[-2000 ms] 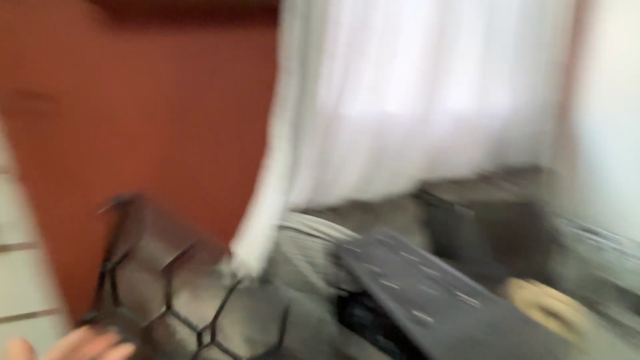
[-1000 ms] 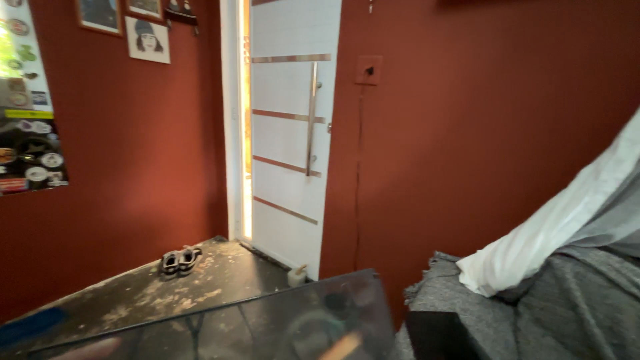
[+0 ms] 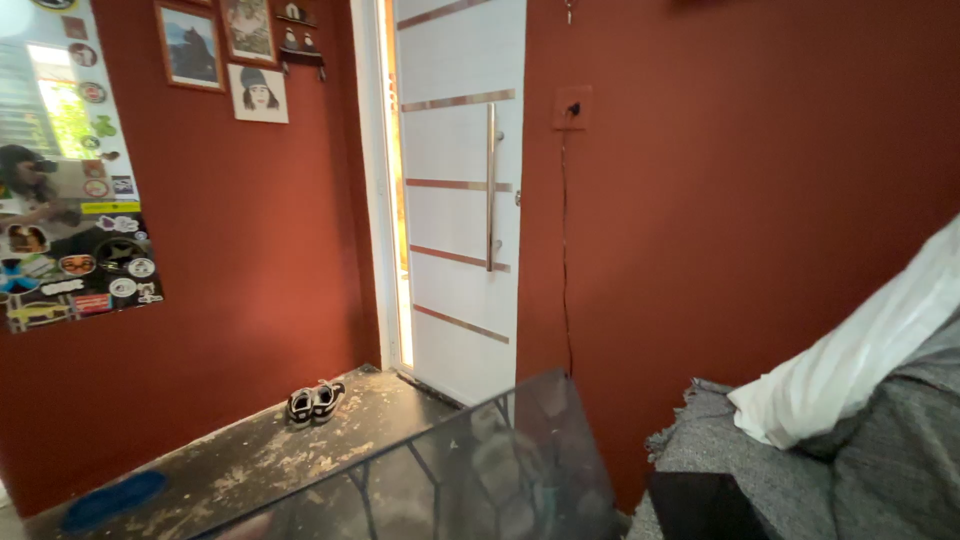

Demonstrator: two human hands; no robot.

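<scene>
A dark see-through panel (image 3: 457,465) with black angular lines stands tilted across the lower middle, its upper edge sloping up to the right. At the bottom edge of the view, a small blurred skin-coloured patch shows at the panel's lower left; it looks like part of my left hand (image 3: 255,526), but its fingers and grip cannot be made out. My right hand is not in view. To the right of the panel, a flat black object (image 3: 701,504) lies against a grey woven cover (image 3: 795,480). The panel's lower part is cut off by the frame.
A white door (image 3: 457,217) with a long metal handle stands beyond the panel. A pair of shoes (image 3: 315,403) sits on the worn floor by the red wall. A blue round item (image 3: 112,501) lies at lower left. White cloth (image 3: 840,382) hangs over the grey cover. A cord runs down the wall.
The view has swung from the curtained window to the door. Fingers visible at lower left two seconds ago now show only as a small blurred patch.
</scene>
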